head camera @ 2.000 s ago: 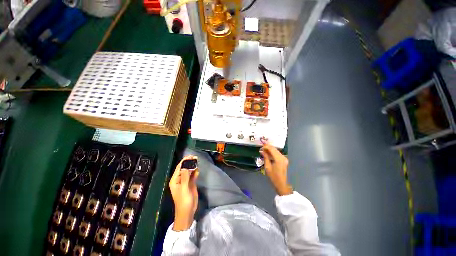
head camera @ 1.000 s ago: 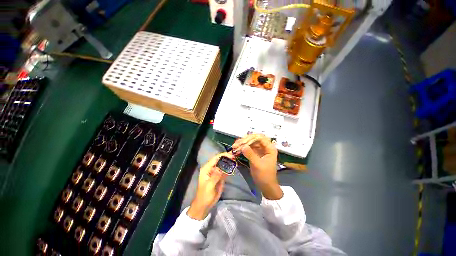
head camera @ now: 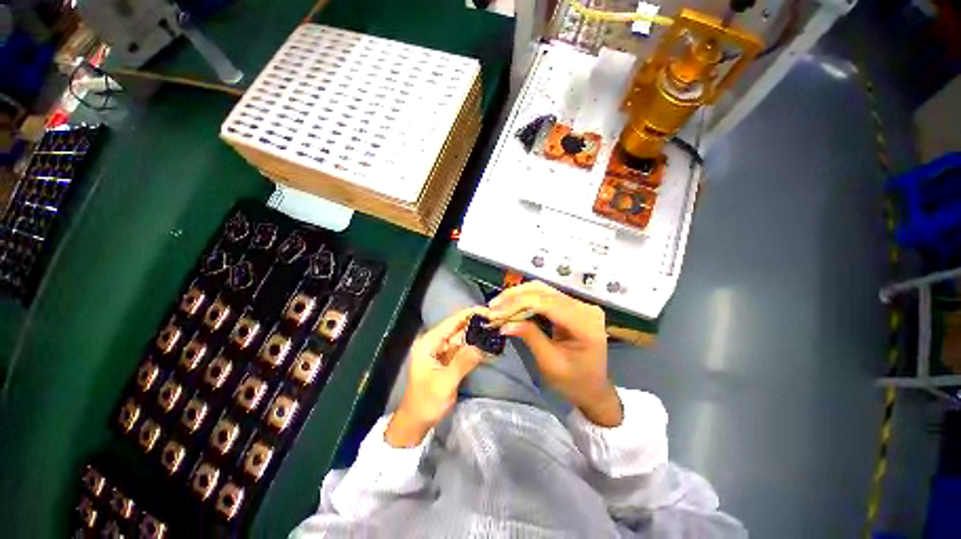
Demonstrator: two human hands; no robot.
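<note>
A small black watch housing (head camera: 486, 335) is held above my lap between both hands. My left hand (head camera: 434, 374) grips it by its left edge. My right hand (head camera: 564, 342) has its fingertips at the housing's upper and right side. A thin thing may be between the right fingers, but it is too small to tell. The gold press head (head camera: 662, 114) stands over one of the orange-brown fixtures (head camera: 626, 200) on the white press base (head camera: 559, 226).
A black tray (head camera: 263, 279) of coppery housings lies on the green bench at left, with more trays at lower left and far left. A stack of part sheets (head camera: 353, 105) stands behind it. Grey floor and blue items are at right.
The right hand has come from the press's front edge to the housing and closed in around it. The press head now appears lower over the rear right fixture. The camera view has shifted.
</note>
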